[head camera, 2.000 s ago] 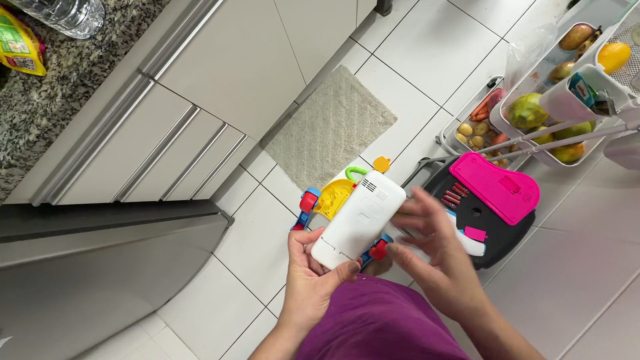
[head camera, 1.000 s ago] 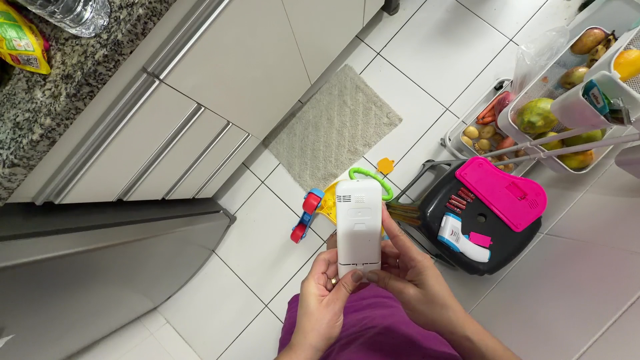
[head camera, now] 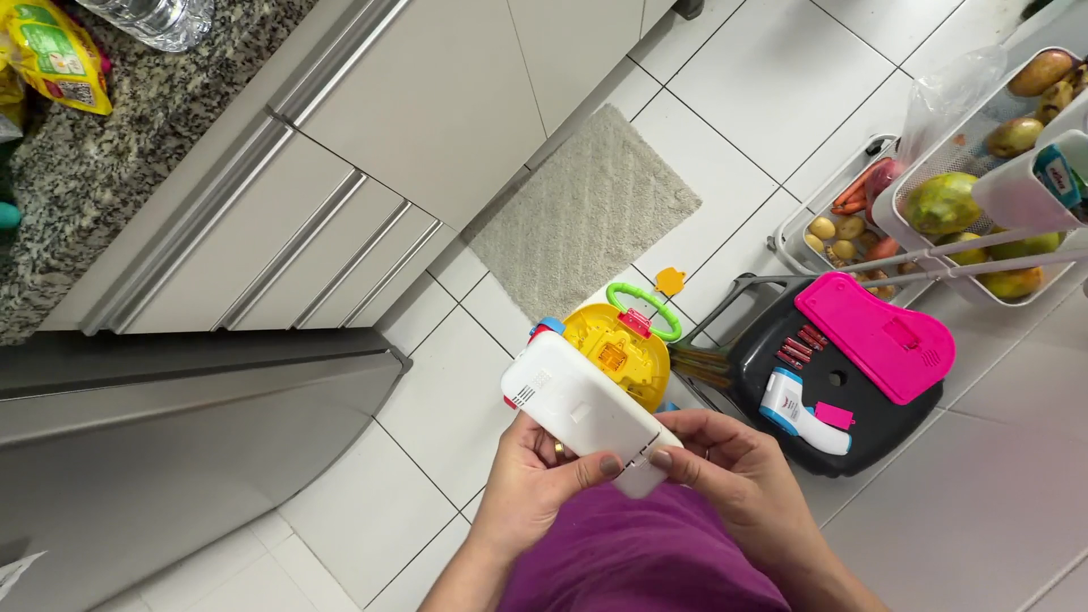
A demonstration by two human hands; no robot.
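Observation:
Both of my hands hold a white plastic device (head camera: 586,399) at its lower end, its vented face up. My left hand (head camera: 544,484) grips the left side, thumb on the casing. My right hand (head camera: 731,476) pinches the lower right end, where a dark seam shows beside an end piece. Beyond the device is a yellow plastic toy shell (head camera: 625,353) with a green ring handle (head camera: 650,306). On a black stool (head camera: 756,382) to the right lie a pink plastic panel (head camera: 880,336), several red batteries (head camera: 799,347), a white and blue infrared thermometer (head camera: 799,412) and a small pink cover (head camera: 834,415).
A wire-and-plastic trolley with fruit baskets (head camera: 884,212) stands at the right. A beige mat (head camera: 595,212) and an orange toy piece (head camera: 670,281) lie on the tiled floor. Drawers, a granite counter (head camera: 161,136) and a steel refrigerator (head camera: 212,442) line the left.
The white device has gone from nearly upright in view to slanting toward the upper left. My right hand, apart from it two seconds ago, now holds its lower end.

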